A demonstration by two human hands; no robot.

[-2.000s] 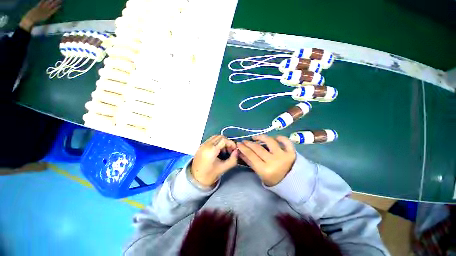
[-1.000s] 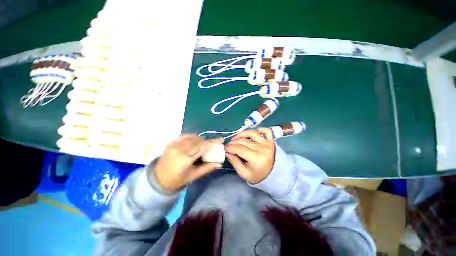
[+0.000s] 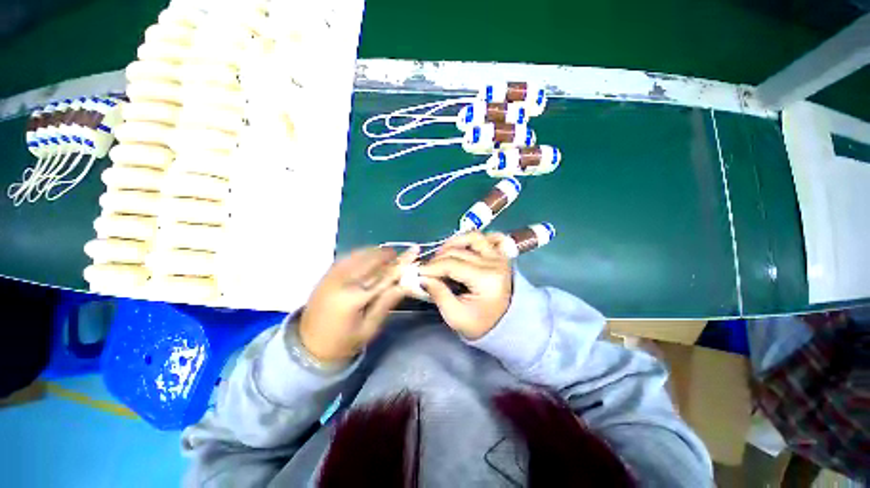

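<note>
My left hand (image 3: pixel 351 303) and my right hand (image 3: pixel 469 282) meet low in the middle, at the near edge of the green bench. A small cream piece (image 3: pixel 411 278) shows between their fingertips, mostly hidden by the fingers. Just beyond my hands lie several striped bodies with blue and brown bands, one tilted (image 3: pixel 490 204) and one partly behind my right hand (image 3: pixel 530 238). Others are grouped farther back, with white cord loops (image 3: pixel 434 189) pointing left. On the left, the white slotted board (image 3: pixel 296 143) holds rows of cream oval pieces (image 3: pixel 134 203).
A packed row of striped bodies (image 3: pixel 72 132) with cords lies left of the board. A pale metal rail (image 3: pixel 611 84) runs behind the bench, with a white upright at right. A blue stool (image 3: pixel 157 362) stands below left, and brown cartons (image 3: pixel 711 400) below right.
My hands stay together; the cream piece between them shows less than a second ago. The view has shifted, so the bench things sit farther left. The cream ovals on the board appear more clearly.
</note>
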